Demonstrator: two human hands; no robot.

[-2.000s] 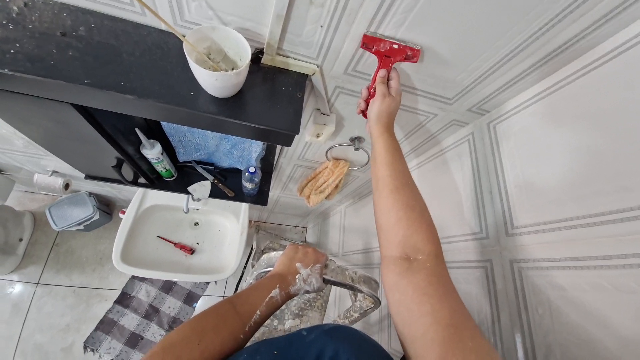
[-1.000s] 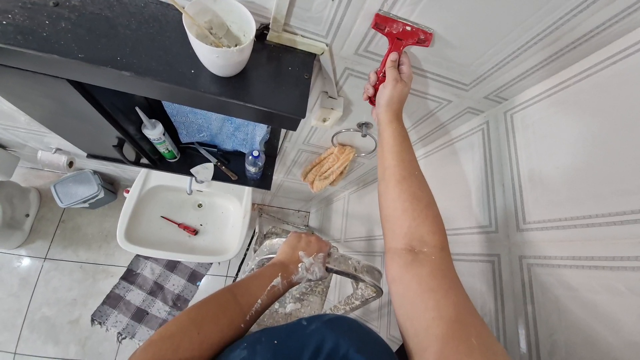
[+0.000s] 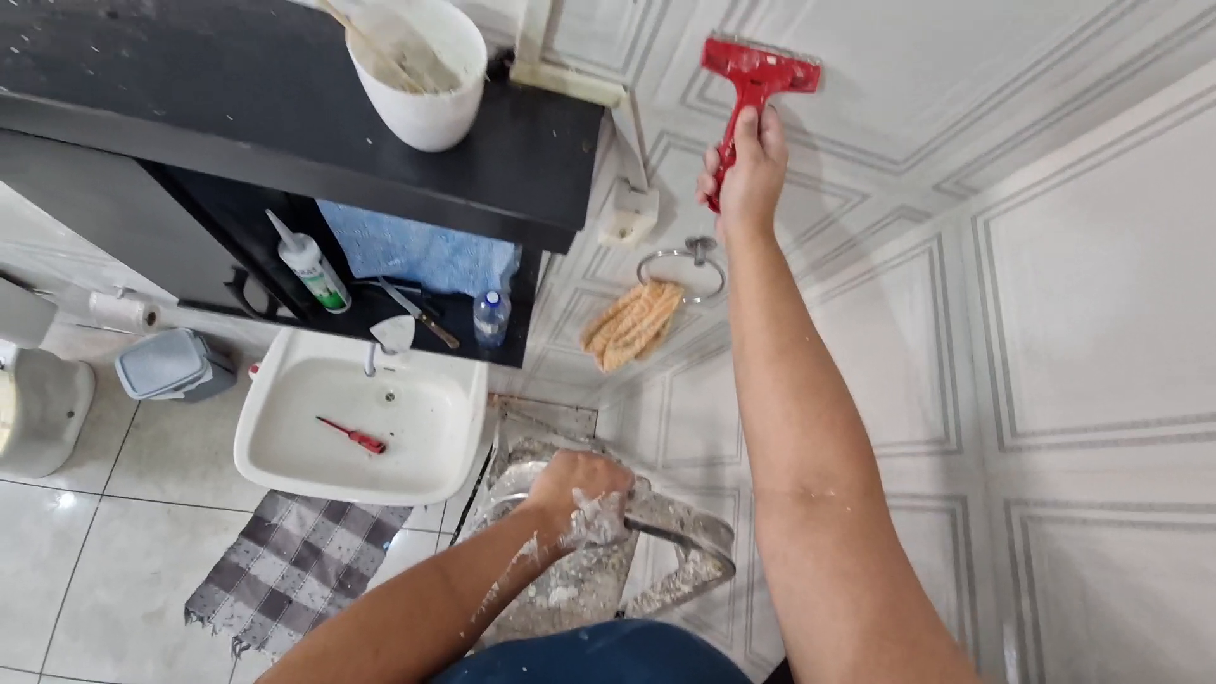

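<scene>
My right hand [image 3: 750, 166] is closed around the handle of a red scraper [image 3: 760, 71], whose wide blade end lies at the patterned wall panel [image 3: 902, 76] at the top. Low in the middle, my left hand [image 3: 581, 489] grips the metal top rail of a plaster-spattered stepladder [image 3: 698, 546]; white paste coats its wrist and forearm. Between the hands, an orange cloth [image 3: 632, 325] hangs from a metal towel ring [image 3: 698, 252] on the wall.
A white pot [image 3: 418, 104] with paste and a stick stands on the black cabinet [image 3: 190, 114]. Its shelf holds a sealant tube [image 3: 313, 266], a knife [image 3: 418, 313] and a small bottle [image 3: 491, 318]. A red screwdriver [image 3: 356, 437] lies in the white washbasin [image 3: 285, 456].
The red scraper in my right hand has moved a little to the right and up along the wall. My left hand stays on the rail.
</scene>
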